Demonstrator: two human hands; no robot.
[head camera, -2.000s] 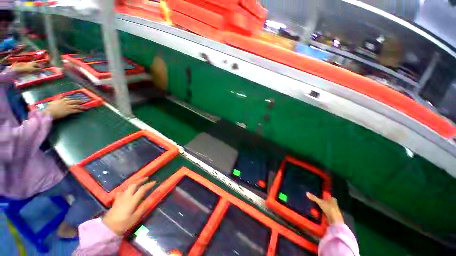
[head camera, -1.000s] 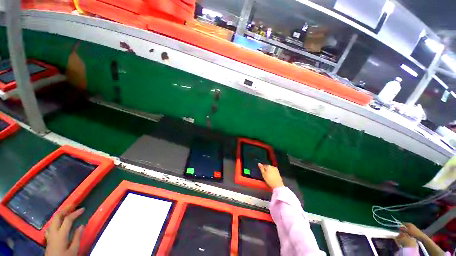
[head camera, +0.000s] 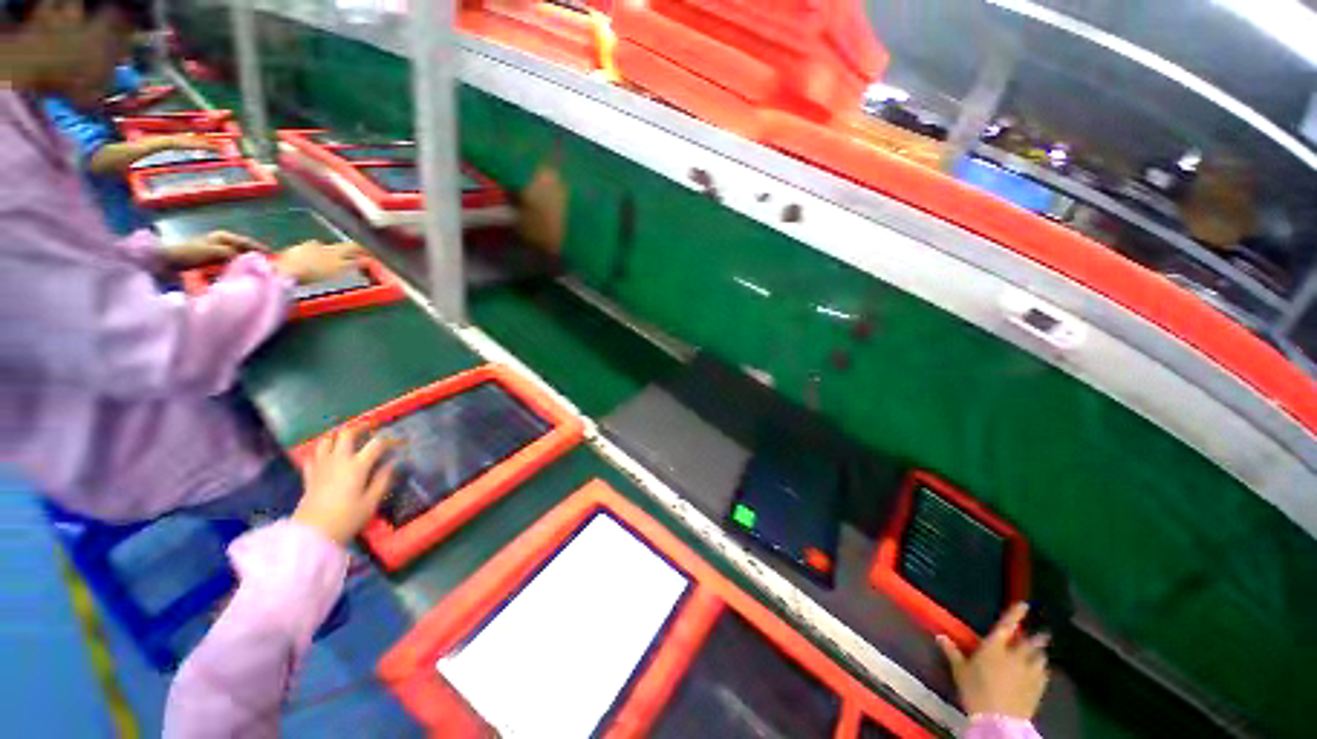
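Observation:
A tablet showing rows of small text (head camera: 953, 552) lies in a single-slot foam tray (head camera: 884, 573) on the dark mat. My right hand (head camera: 1000, 667) is at this tray's near end, fingers spread. A bare tablet (head camera: 787, 508) with a green and a red block lies to its left. My left hand (head camera: 344, 484) is at the near left edge of another single foam tray (head camera: 397, 546) with a dark tablet (head camera: 459, 445); whether it grips the edge is unclear. A three-slot foam tray (head camera: 419, 667), cut off below, holds a white-lit tablet (head camera: 571, 628) and a dark tablet (head camera: 748, 693).
A person in a pink smock (head camera: 109, 332) works at the left with both hands at a tray (head camera: 347, 299). A metal post (head camera: 438, 173) and pale rail (head camera: 636, 469) stand beyond the bench. Orange foam (head camera: 766, 65) lies on the upper shelf; a white oval device (head camera: 1043, 324) is on its edge.
The view has swung left. The right tablet now shows rows of text without the green block, and my right hand has drawn back to the tray's near end. My left hand has moved onto the left tray.

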